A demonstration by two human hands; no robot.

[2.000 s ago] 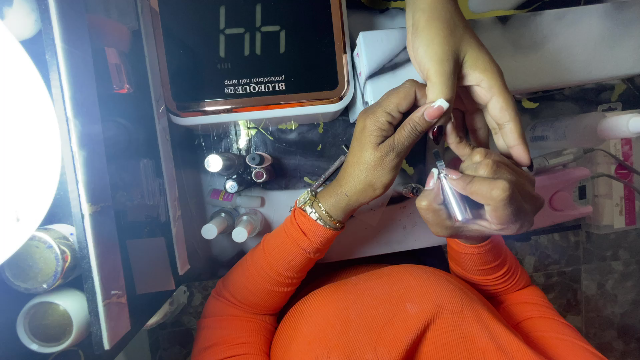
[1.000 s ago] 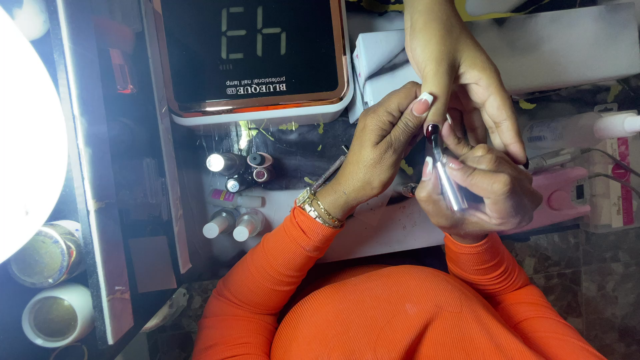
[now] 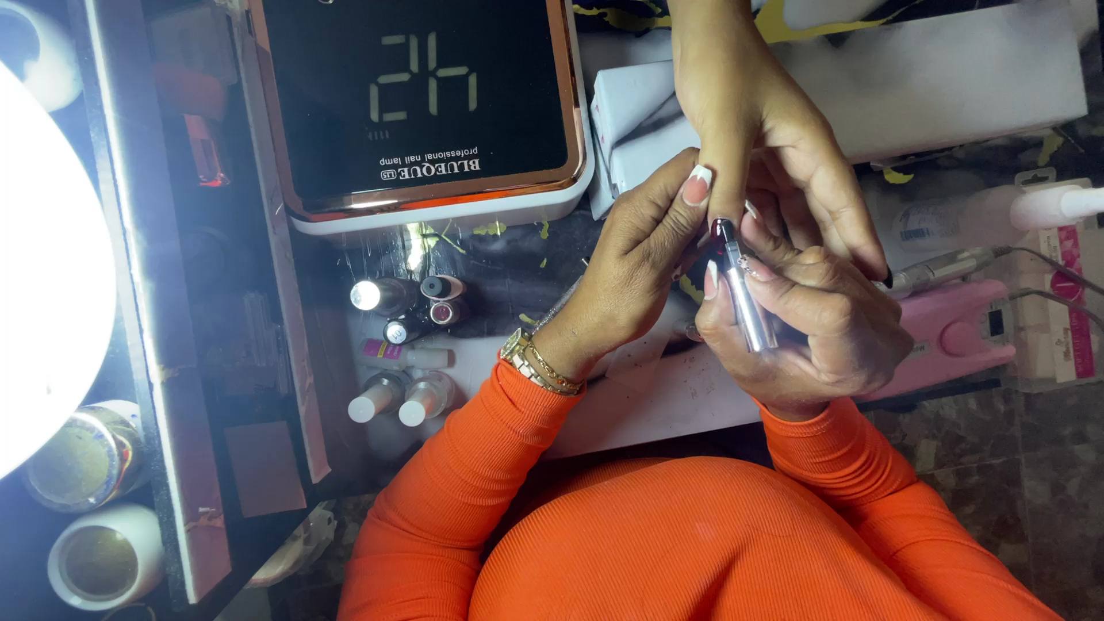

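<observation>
My right hand (image 3: 811, 323) pinches a slim brush with a silvery handle (image 3: 751, 310), its tip end at a dark red fingernail (image 3: 721, 231) on another person's hand (image 3: 746, 112). That hand reaches in from the top edge, fingers pointing down. My left hand (image 3: 642, 250), with white-tipped nails and a gold watch (image 3: 522, 352) at the wrist, grips the extended finger from the left side. The other person's remaining fingers spread to the right, above my right hand; one has a dark nail. The contact between bristles and nail is partly hidden.
A nail lamp (image 3: 423, 103) with lit digits stands at upper left. Several small bottles (image 3: 414, 398) cluster below it. At right lie a pink electric nail-file unit (image 3: 957, 341), its handpiece (image 3: 944, 269) and cables. A white box (image 3: 940, 82) is behind the hands; a bright lamp (image 3: 47, 267) glows at far left.
The earliest frame shows the finger's dark nail angled differently; my left thumb has since shifted slightly up and left. My right hand and the brush stay near the nail. The lamp's lit digits have changed.
</observation>
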